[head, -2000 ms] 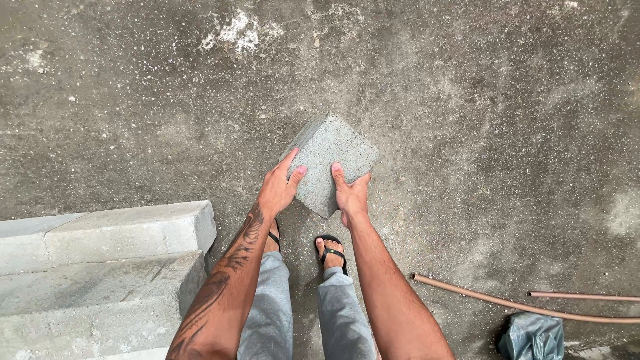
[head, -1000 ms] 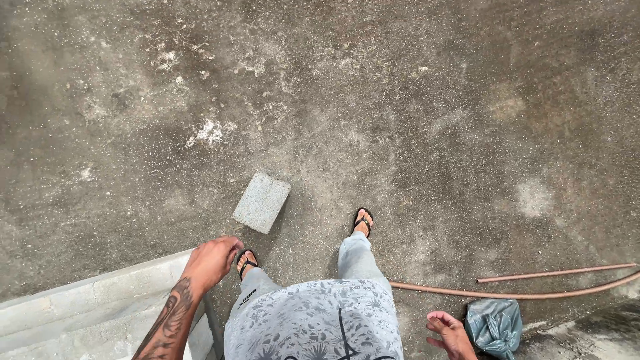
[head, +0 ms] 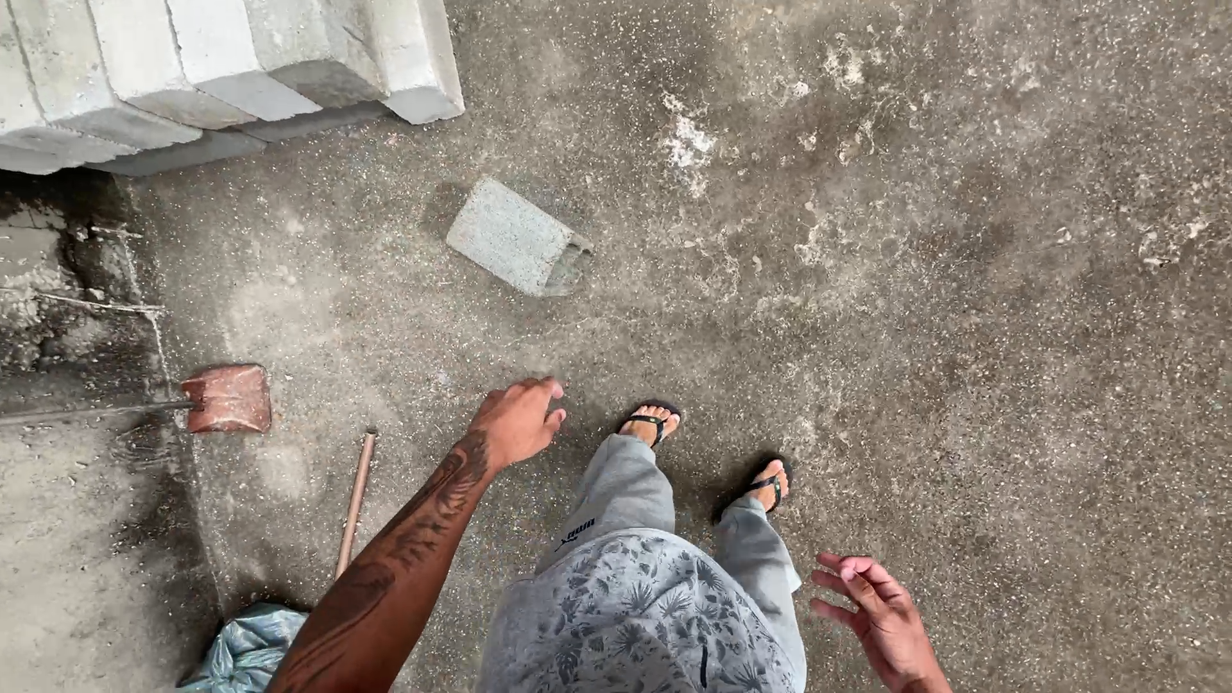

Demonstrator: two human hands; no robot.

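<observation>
A single grey concrete block [head: 510,236] lies on the rough concrete floor ahead of my feet, its hollow end facing right. My left hand [head: 522,421] hangs below it in the view, near my left foot, apart from the block, fingers loosely curved and holding nothing. At the lower right, my right hand [head: 861,602] is held out beside my leg, its fingers apart with nothing between them.
Several pale concrete blocks [head: 327,58] are stacked at the upper left. A reddish shovel blade [head: 231,397] lies at the left, with a brownish pipe [head: 356,500] and a blue-green plastic bag [head: 252,645] nearer me. Black flip-flops [head: 653,423] are on my feet.
Two seconds ago both hands held the block; one second ago it was on the floor, released. The view has since turned strongly, bringing the shovel blade into sight.
</observation>
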